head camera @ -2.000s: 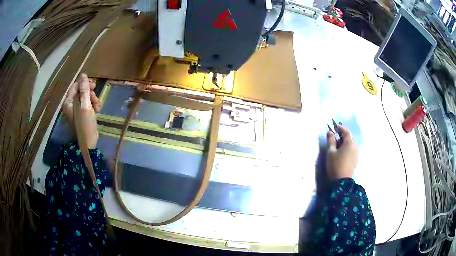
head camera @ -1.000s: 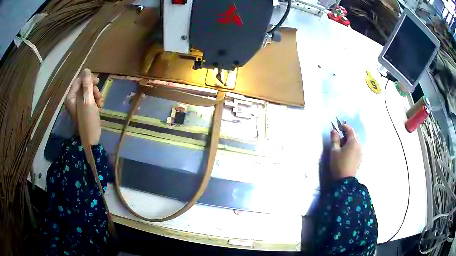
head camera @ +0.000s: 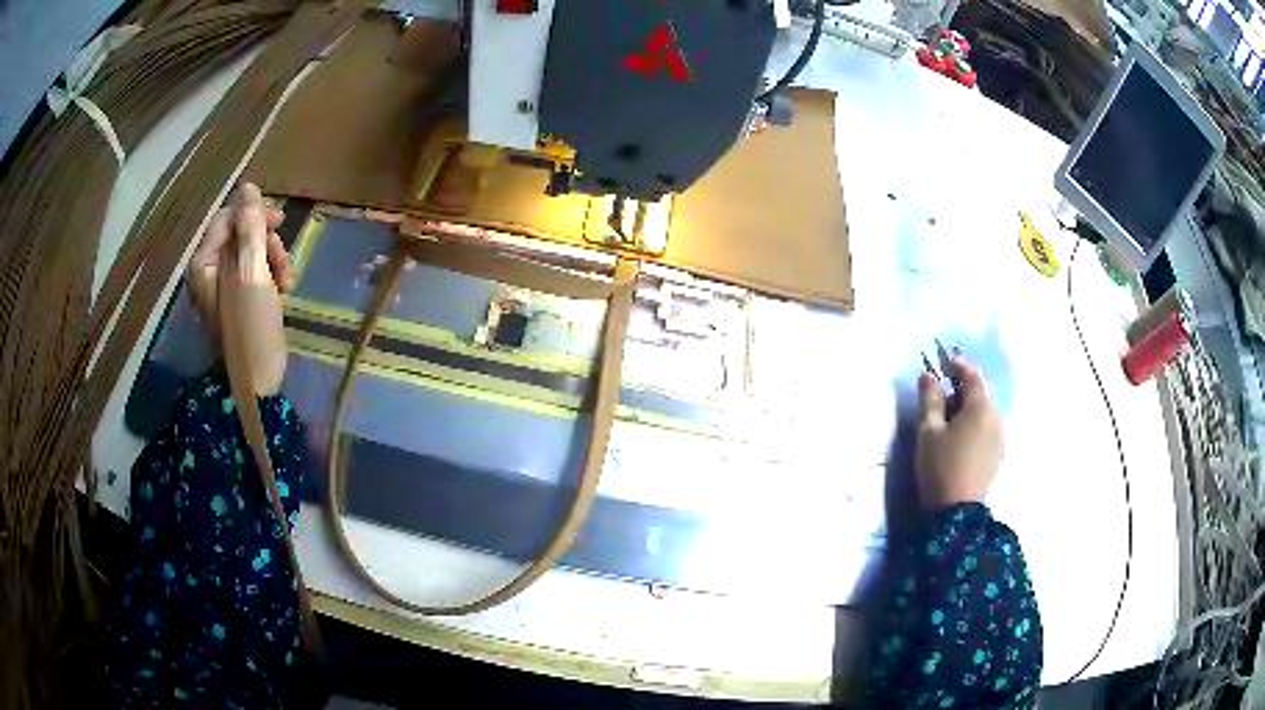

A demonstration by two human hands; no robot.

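Note:
My left hand [head camera: 247, 298] holds a loose brown strap [head camera: 255, 416] at the left; it hangs down over the sleeve. My right hand [head camera: 959, 437] holds a small pointed metal tool [head camera: 939, 364], perhaps snips or tweezers, over the right tabletop. A brown handle strap [head camera: 599, 416] lies as a U-shaped loop toward me over the clear-grey template [head camera: 458, 416] with yellow tape strips. The brown bag panel [head camera: 784, 194] lies under the dark grey sewing head [head camera: 652, 97]. The lit yellow-gold clamp frame [head camera: 631, 225] sits on the panel; the needle area is partly hidden.
A thick bundle of brown strips [head camera: 70, 250] fills the left side. A grey control screen [head camera: 1145, 153] stands right rear, with a red thread cone [head camera: 1156, 354], a yellow disc [head camera: 1036, 246] and a thin black cable [head camera: 1121, 458] near it. More brown materials are heaped at the back right.
The camera view has shifted slightly, so the machine and panel appear a little further right. Both hands keep their grips. The strap loop keeps its shape.

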